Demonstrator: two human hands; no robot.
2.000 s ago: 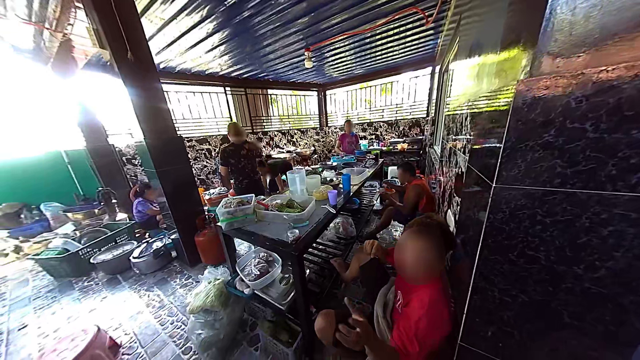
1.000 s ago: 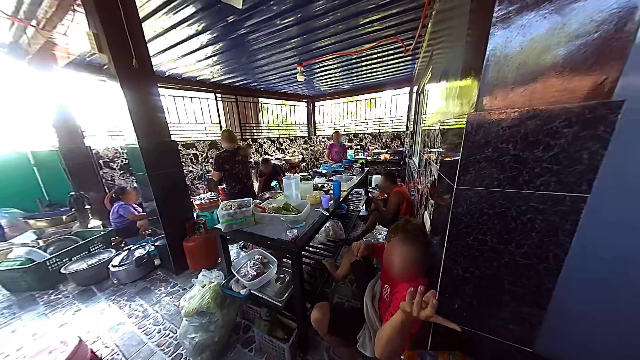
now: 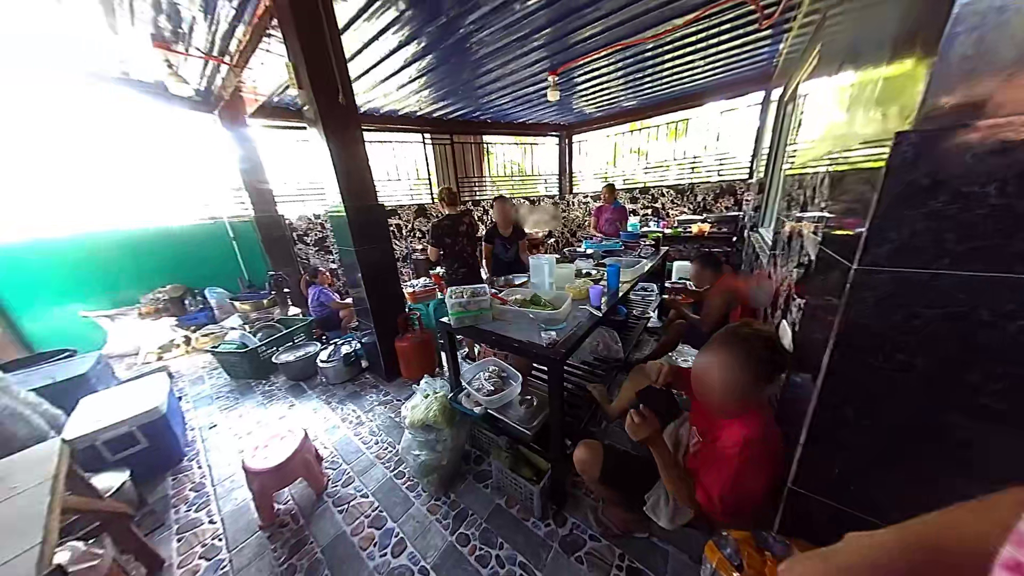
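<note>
At the bottom right edge a bare forearm (image 3: 904, 536) reaches in, with pink patterned cloth (image 3: 1014, 552) beside it. Its hand is not seen, and I cannot tell whether the arm is mine. Left of this forearm lies a shiny orange and dark packet (image 3: 740, 554), partly cut off by the frame; whether they touch is unclear. Neither my left hand nor my right hand shows. Closest in view, a person in a red shirt (image 3: 736, 456) sits low beside the long dark table (image 3: 552, 352), both hands raised, one near a dark item.
White containers (image 3: 552, 308) of food stand on the table. A red stool (image 3: 282, 468), a blue cooler (image 3: 128, 424), a bag of leafy vegetables (image 3: 432, 440) and a red gas cylinder (image 3: 416, 350) stand on the floor. Several people are around the table; a black tiled wall (image 3: 944, 360) rises right.
The view has swung left, bringing in the cooler and the whole stool. The forearm and orange packet now show at bottom right. The seated person's outstretched hand is drawn back towards the body.
</note>
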